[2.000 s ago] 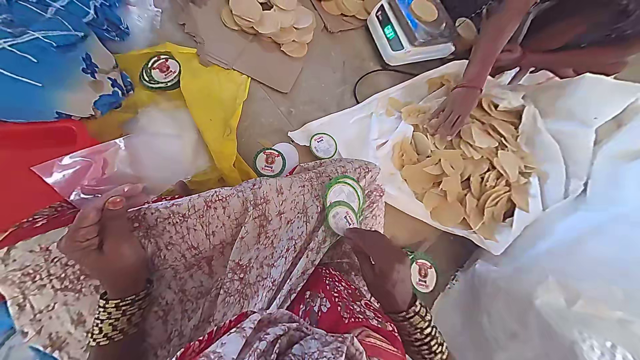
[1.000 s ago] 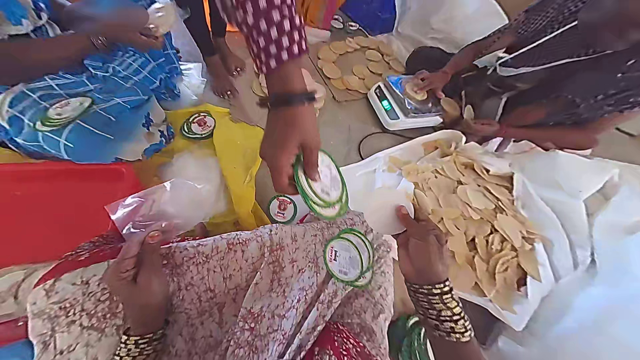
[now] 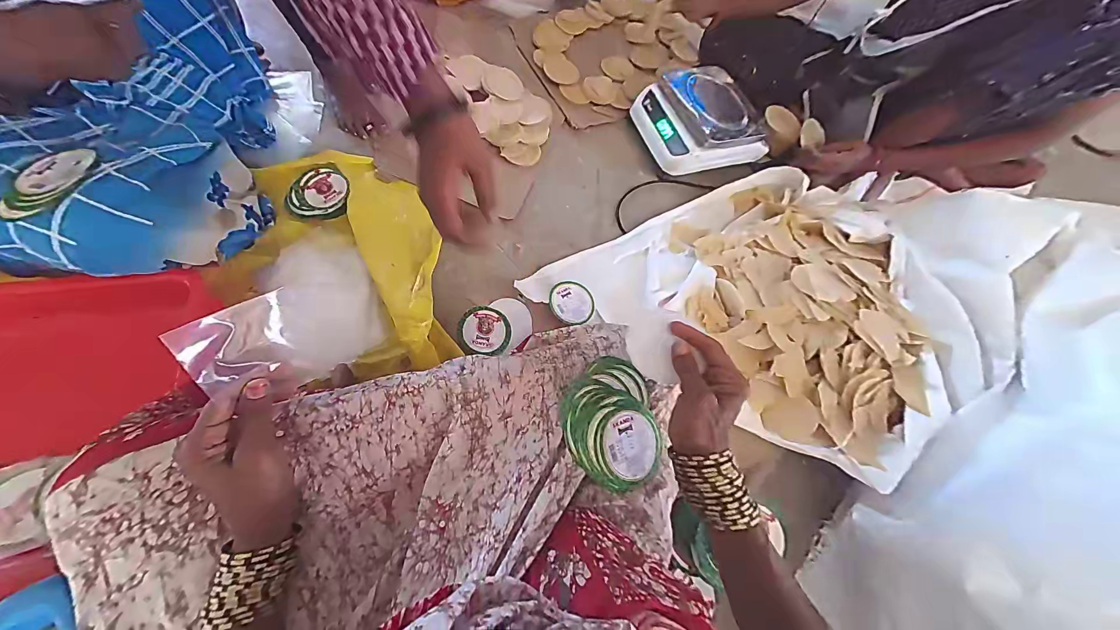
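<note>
Between its thumb and fingers my left hand (image 3: pixel 241 464) pinches a clear plastic bag (image 3: pixel 236 337), at the left over the cloth on my lap. My right hand (image 3: pixel 707 394) has thumb and finger at the edge of a white sheet (image 3: pixel 643 332), beside the heap; whether it grips the sheet is hard to tell. A fanned stack of green-edged round labels (image 3: pixel 623 437) rests on the patterned cloth (image 3: pixel 385 455), just left of my right wrist. Thin, pale round crisps (image 3: pixel 814 306) lie heaped on white sheeting to the right.
A co-worker's hand (image 3: pixel 455 179) is over the floor ahead. Beyond are a digital scale (image 3: pixel 700 122) and crisps on cardboard (image 3: pixel 525 175). At left stand a red tray (image 3: pixel 87 350) and a yellow plastic sheet (image 3: pixel 394 254). Another person sits at the upper right.
The co-worker's hand, which held round labels over my lap, has drawn back without them. The label stack on my lap has grown. My left hand still has the clear bag.
</note>
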